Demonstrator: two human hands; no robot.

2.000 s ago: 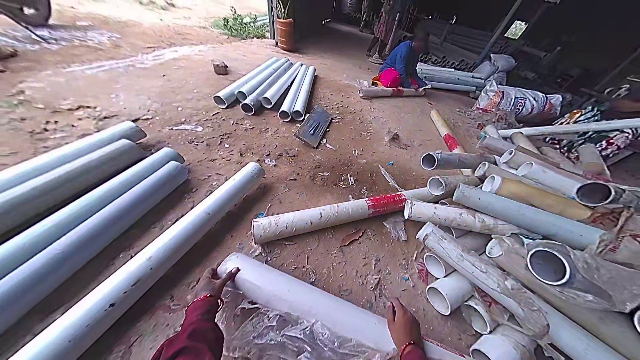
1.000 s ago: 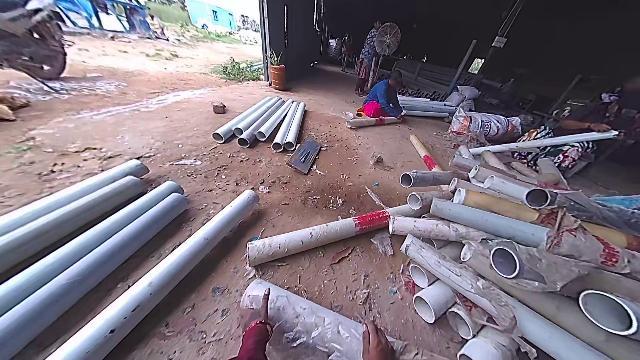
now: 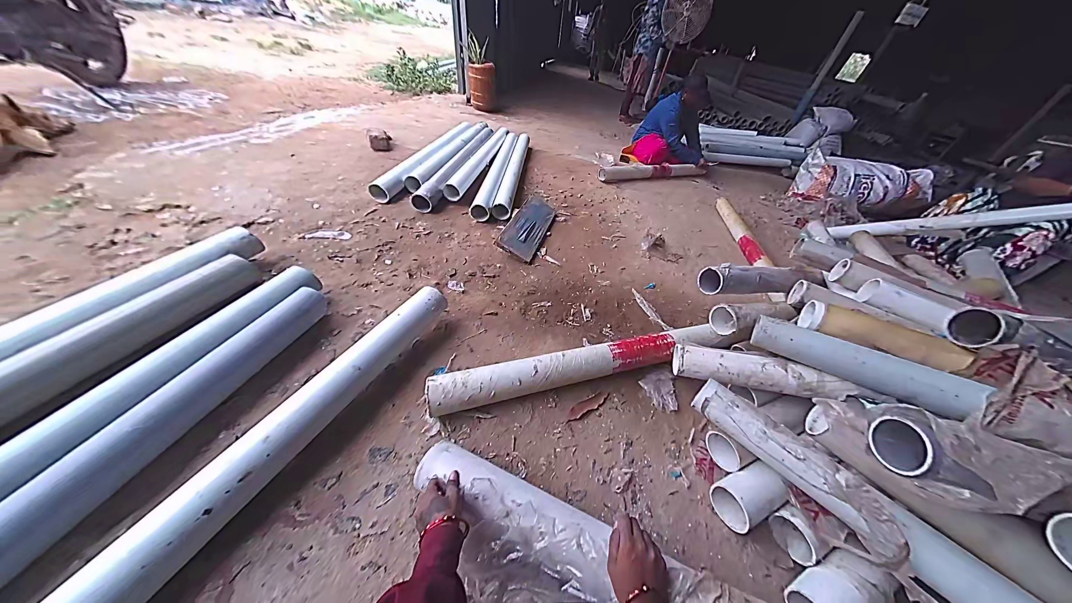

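A pale pipe (image 3: 536, 511) lies on the dirt right before me, with crumpled clear plastic film (image 3: 519, 557) over and beside it. My left hand (image 3: 441, 502) rests near the far left end of this pipe, fingers spread over its edge and the film. Farther right, my right hand (image 3: 635, 557) is on the pipe with curled fingers; whether it pinches the film cannot be told. Beyond my hands lies a wrapped pipe with a red band (image 3: 544, 381). A long bare grey-white pipe (image 3: 276, 444) runs diagonally to the left of my left hand.
Several grey pipes (image 3: 167, 368) lie side by side at left. A heap of wrapped and bare pipes (image 3: 871, 360) fills the right. Ahead are a short row of pipes (image 3: 461, 167), a dark flat slab (image 3: 528, 228) and a crouching person in blue (image 3: 670, 134) beside a wrapped pipe.
Film that lay bunched below the pipe two seconds ago was spread over it one second ago. The right hand now sits farther along the pipe from the left hand than one second ago.
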